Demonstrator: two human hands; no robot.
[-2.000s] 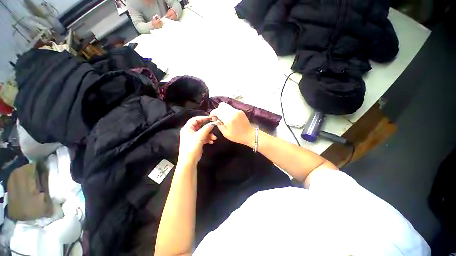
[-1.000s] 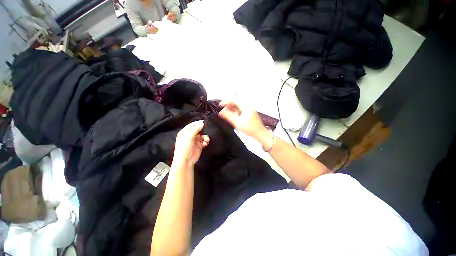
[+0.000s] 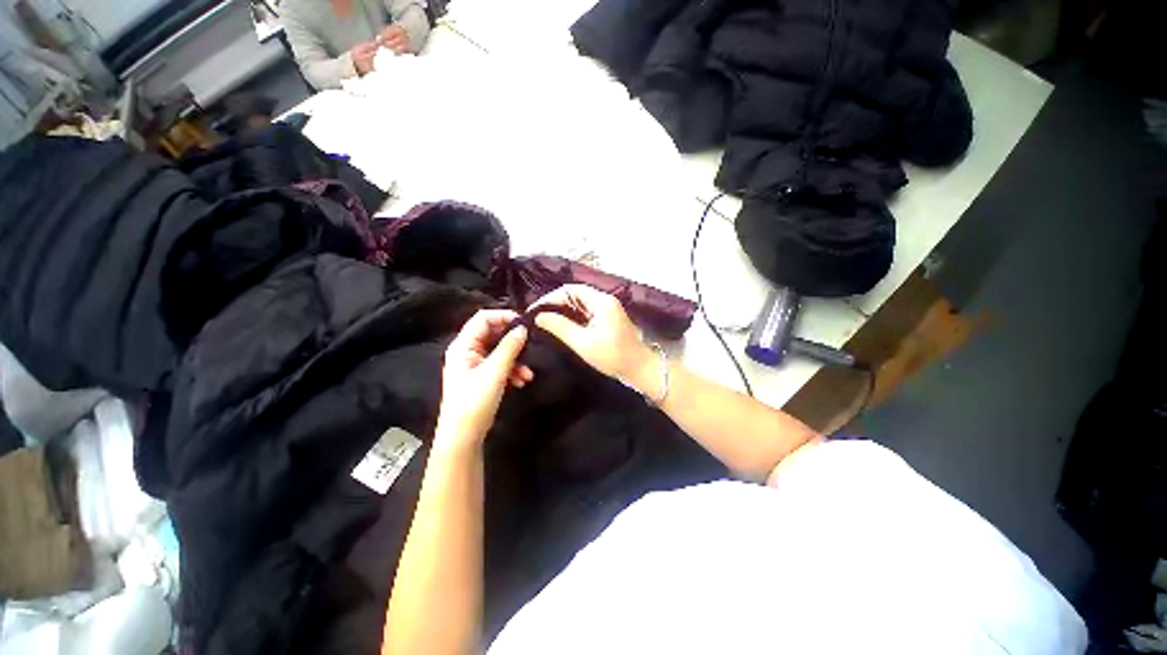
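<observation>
A black puffer coat (image 3: 275, 422) lies spread in front of me, its dark lining facing up. A white label (image 3: 387, 459) shows on the lining. My left hand (image 3: 480, 371) pinches the coat's edge between thumb and fingers. My right hand (image 3: 594, 335) pinches the same edge just beside it, the fingertips almost touching. Whether a small tool sits in the right palm cannot be told. A burgundy jacket (image 3: 623, 296) shows under and behind the coat.
Another black puffer coat (image 3: 832, 90) lies on the white table (image 3: 979, 154) at the right. A purple heat blower (image 3: 773, 328) with a black cord lies at the right table edge. White fabric (image 3: 512, 128) is piled behind. A person (image 3: 346, 39) sits across the table. White bundles (image 3: 109, 512) lie at lower left.
My right hand moved away from the left one, then came back to the coat edge beside it. The whole view has shifted slightly, so things appear further left.
</observation>
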